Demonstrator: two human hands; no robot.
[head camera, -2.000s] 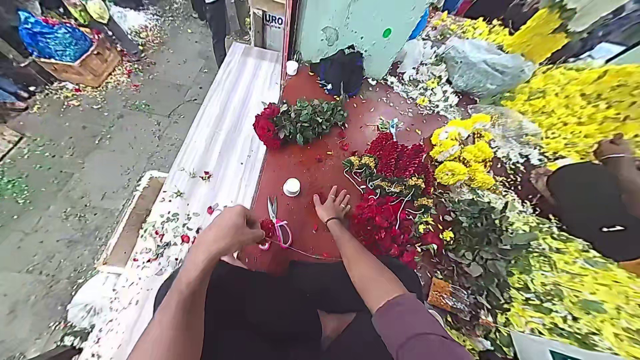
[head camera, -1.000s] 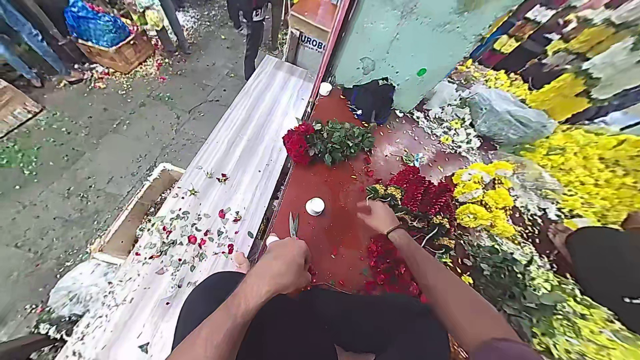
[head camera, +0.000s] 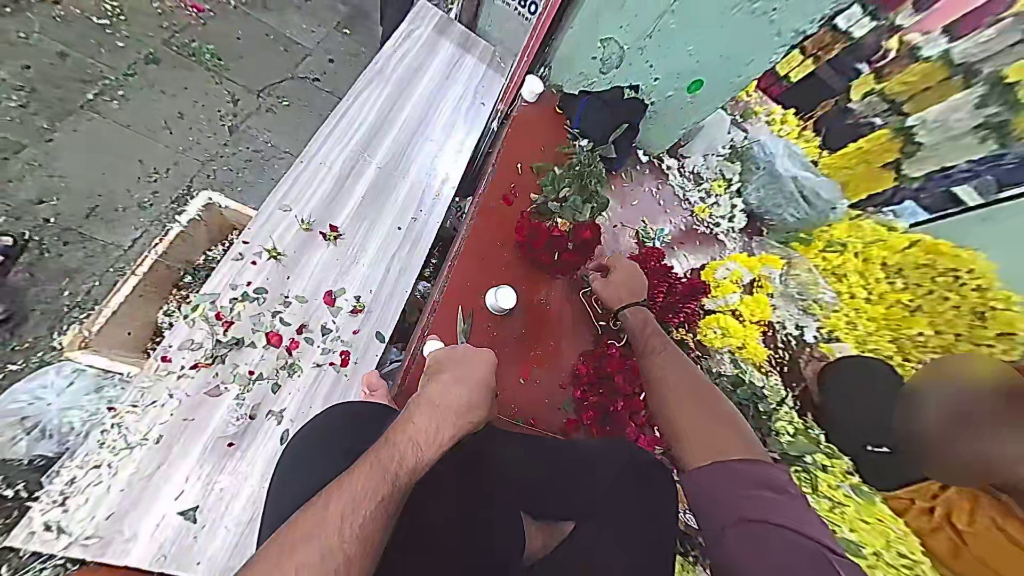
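My left hand [head camera: 460, 384] is closed near the left edge of the red-brown surface [head camera: 552, 340]; the pointed blades of scissors [head camera: 464, 326] show just beyond its knuckles. Whether it grips the scissors' handles is hidden. A thin string runs from near this hand toward my lap. My right hand [head camera: 618, 280] has its fingers bent at the right side of a bunch of red roses [head camera: 558, 242] with green leaves; what its fingertips touch cannot be told. Beside it lie strung red flowers [head camera: 668, 288], and nearer me a heap of red petals [head camera: 612, 392]. A white spool [head camera: 501, 299] stands between my hands.
A pale board [head camera: 360, 184] with scattered petals and leaves lies left. Yellow flowers [head camera: 732, 308], a clear plastic bag [head camera: 788, 184] and a large yellow heap [head camera: 912, 280] are right. Another person in a dark cap [head camera: 860, 416] is at right. A black cloth [head camera: 604, 120] lies by the green wall.
The rose bunch now lies with its blooms toward me; earlier they faced left. My right hand has moved from the surface to beside it. The view has shifted.
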